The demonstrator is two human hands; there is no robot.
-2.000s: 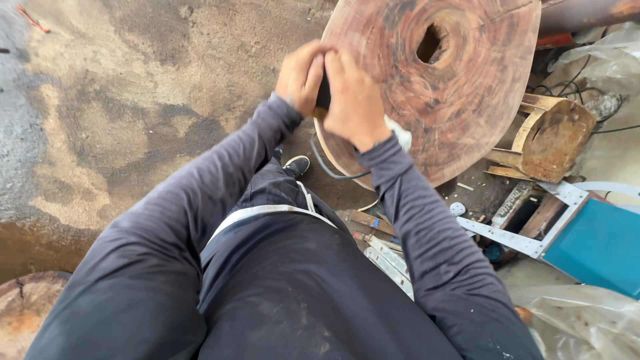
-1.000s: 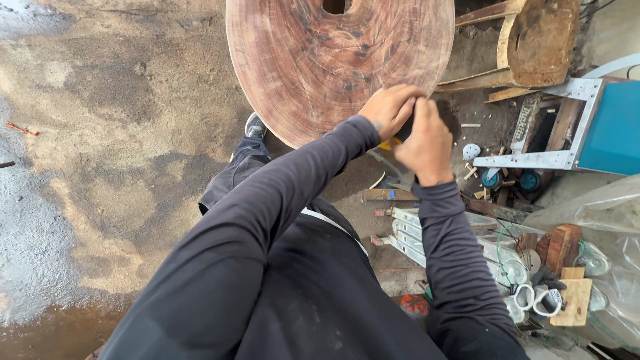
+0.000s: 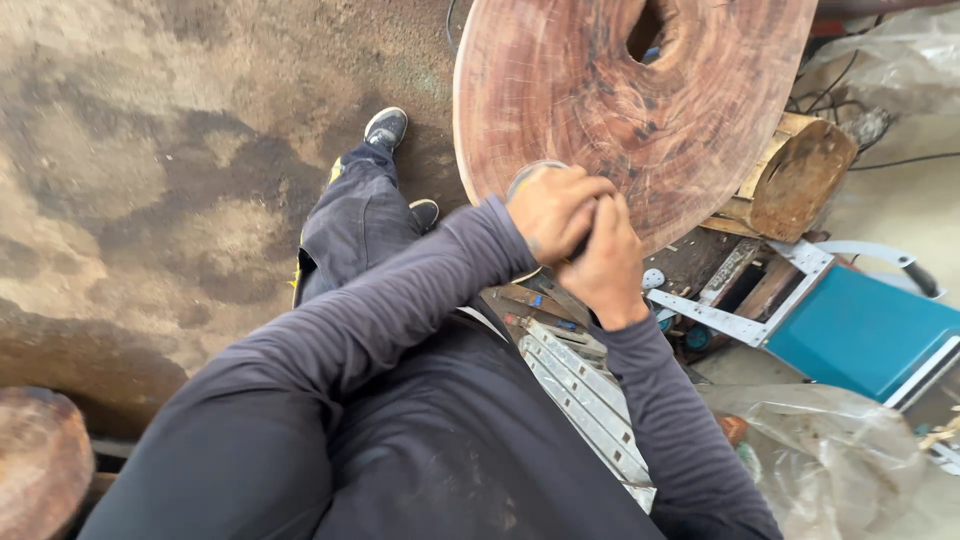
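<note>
A large round wooden slab (image 3: 555, 97) with reddish grain and a hole near its top lies at the upper centre. Over its lower edge, my left hand (image 3: 559, 214) is closed around a round-headed hand tool (image 3: 536, 174), whose pale curved rim shows beyond the knuckles. My right hand (image 3: 609, 266) grips the same tool from the right side, its fingers against those of my left hand. Most of the tool's body is hidden under both hands, so its exact kind cannot be told.
To the right stand a cut log piece (image 3: 806, 176), a blue panel with a metal frame (image 3: 862, 322) and crumpled plastic sheeting (image 3: 825, 442). Perforated metal rails (image 3: 592, 397) lie beside my body. Another round wooden piece (image 3: 41, 457) is at the lower left.
Both hands, together on the tool, have moved left along the slab's near edge since one second ago. The view has shifted considerably.
</note>
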